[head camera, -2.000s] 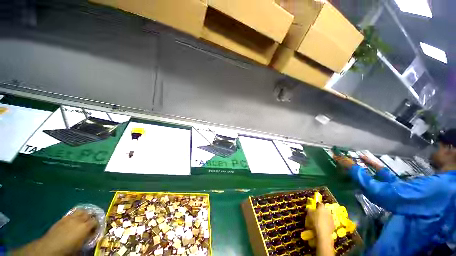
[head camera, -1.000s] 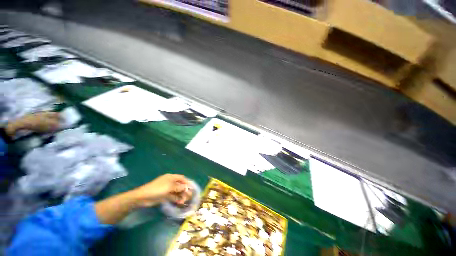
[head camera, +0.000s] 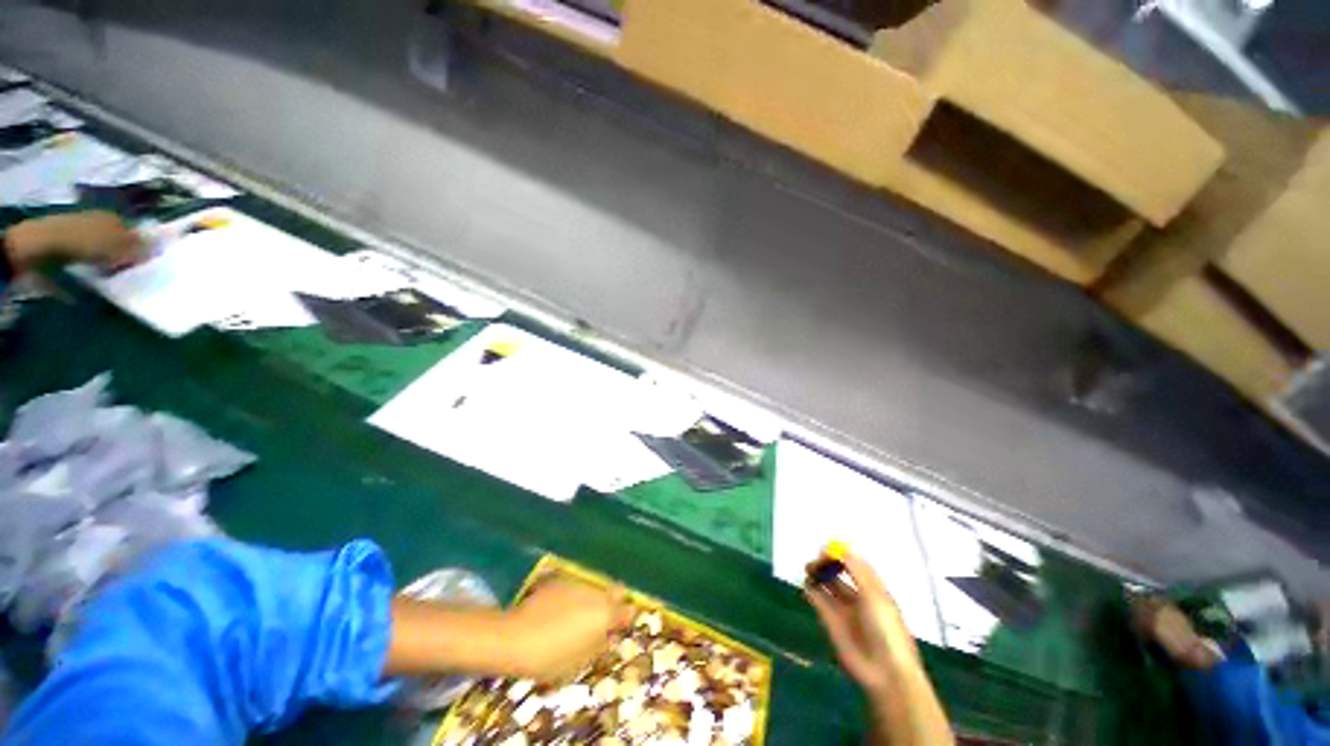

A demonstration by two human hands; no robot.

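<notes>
My left hand (head camera: pixel 566 630) is over the upper left part of the yellow-rimmed parts tray (head camera: pixel 764 685); its fingertips are blurred, and whether it holds a piece cannot be told. The tray is full of small brown and white pieces (head camera: pixel 656 688). My right hand (head camera: pixel 864 627) holds a yellow-topped accessory (head camera: pixel 833 560) with a dark lower part, over the white panel (head camera: pixel 817 496) of a retail box. The clear round tub (head camera: pixel 449 589) is partly hidden behind my left forearm.
Another box panel (head camera: pixel 503 415) bears a yellow-topped accessory and a small dark piece. Crumpled plastic bags (head camera: pixel 110 474) lie at left. Another person's hand (head camera: pixel 80 241) touches a box at far left; another hand (head camera: pixel 1179 635) is at far right. Open cartons (head camera: pixel 1021 161) stand above.
My left hand has moved from the clear tub to the tray. My right hand, out of view a second ago, is back with a yellow-topped accessory. The neighbour's hand has moved from the bags to a box.
</notes>
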